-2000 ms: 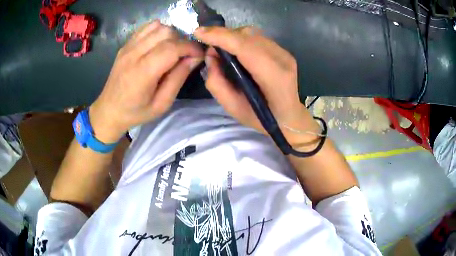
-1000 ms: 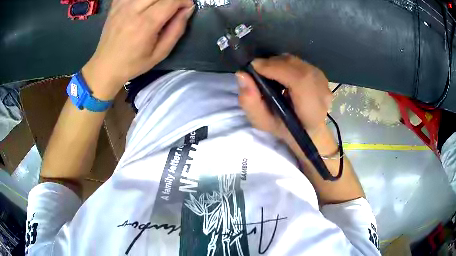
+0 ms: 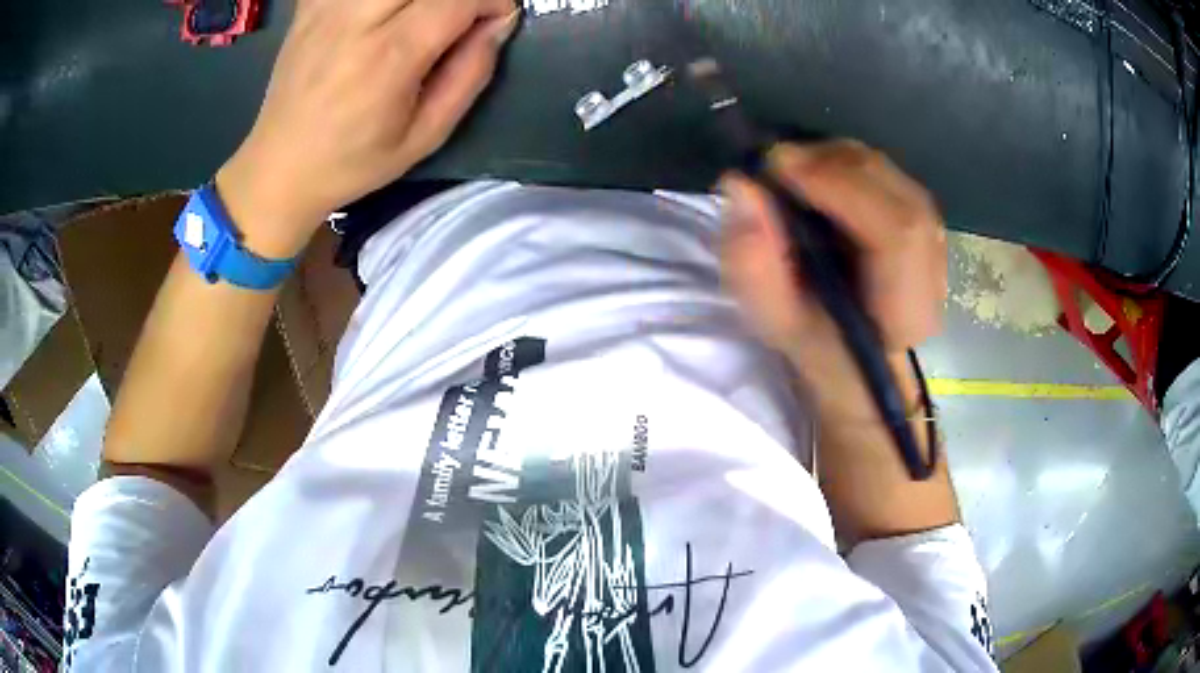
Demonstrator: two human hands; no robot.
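Note:
My right hand point(image 3: 842, 250), blurred, is shut on a black soldering iron point(image 3: 842, 296); its tip end points up and left over the mat. A small white-silver board point(image 3: 624, 95) with two round raised parts lies on the dark mat, left of the iron's tip and not touched by it. My left hand point(image 3: 375, 105) is at the top, its fingers bent together and partly cut off by the frame's edge; whether it holds something is hidden. White-silver pieces point(image 3: 566, 4) lie beside its fingertips at the top edge.
A red housing point(image 3: 219, 19) lies on the dark mat point(image 3: 921, 92) at the top left. Black cables point(image 3: 1108, 145) loop at the right edge. Below the bench are a cardboard box point(image 3: 132, 316) at left and a red stool point(image 3: 1103, 316) at right.
My right hand has moved right with the iron, away from the small board, which now shows whole. Earlier both hands were close together; my left hand has barely moved in the last second.

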